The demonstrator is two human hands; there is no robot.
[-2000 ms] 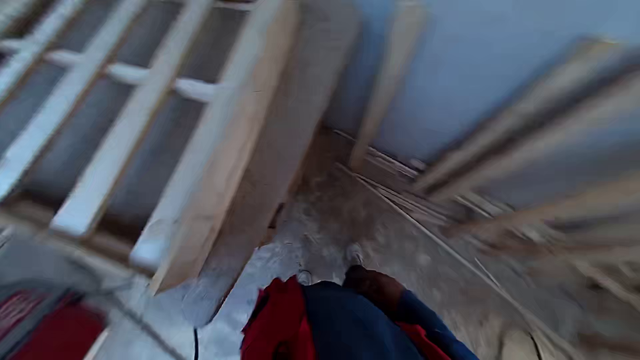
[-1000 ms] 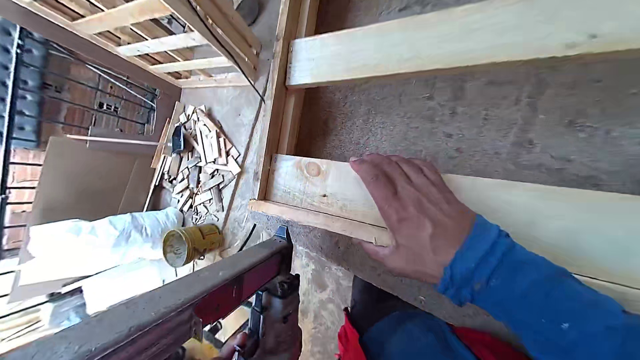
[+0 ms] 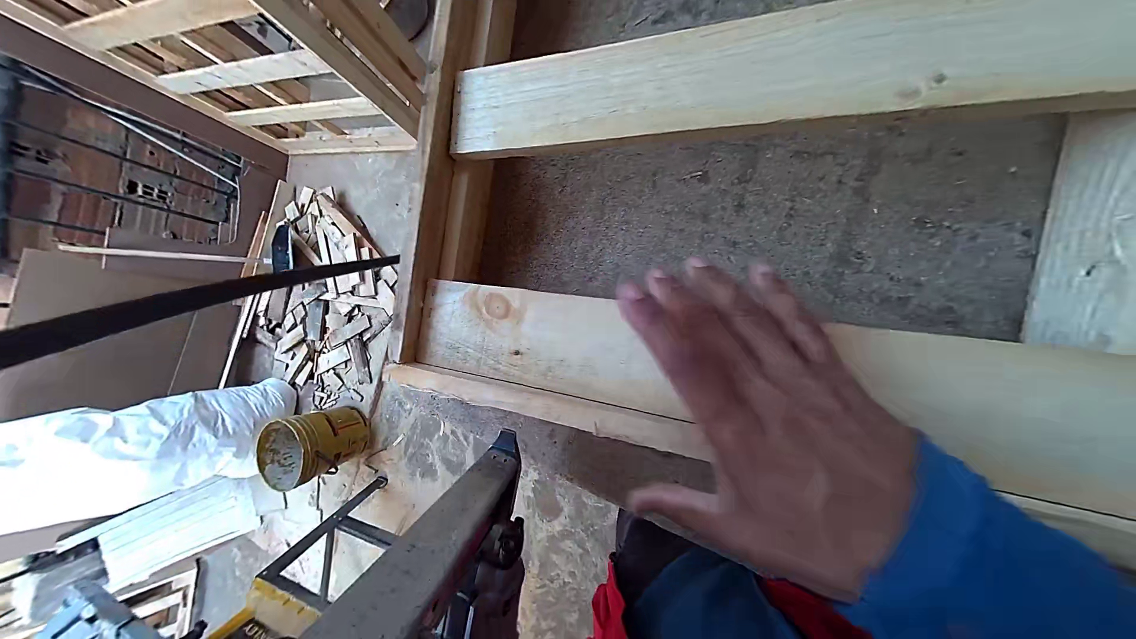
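My right hand (image 3: pixel 781 444), in a blue sleeve, is palm down with its fingers spread over a pale pine board (image 3: pixel 550 333) of a wooden frame. The hand is blurred, and whether it touches the board cannot be told. At the lower middle, my left hand (image 3: pixel 499 590) is dark and mostly hidden around what looks like a nail gun (image 3: pixel 435 541). The tool's narrow dark tip is just below the frame's corner, apart from the wood. A second board (image 3: pixel 710 80) crosses the frame above, and an upright edge board (image 3: pixel 430 186) closes its left end.
Wood offcuts (image 3: pixel 333 311) lie heaped on the floor at left, above a yellow bucket (image 3: pixel 315 444) on its side and a white plastic-wrapped roll (image 3: pixel 151 444). Another slatted wooden frame (image 3: pixel 302 111) stands at upper left. A dark strip (image 3: pixel 195 306) crosses the left side.
The view has swung widely since the oldest frame. One second ago my right hand rested on the lower board; now it is blurred with its fingers more spread. The tool remains beside the frame's corner.
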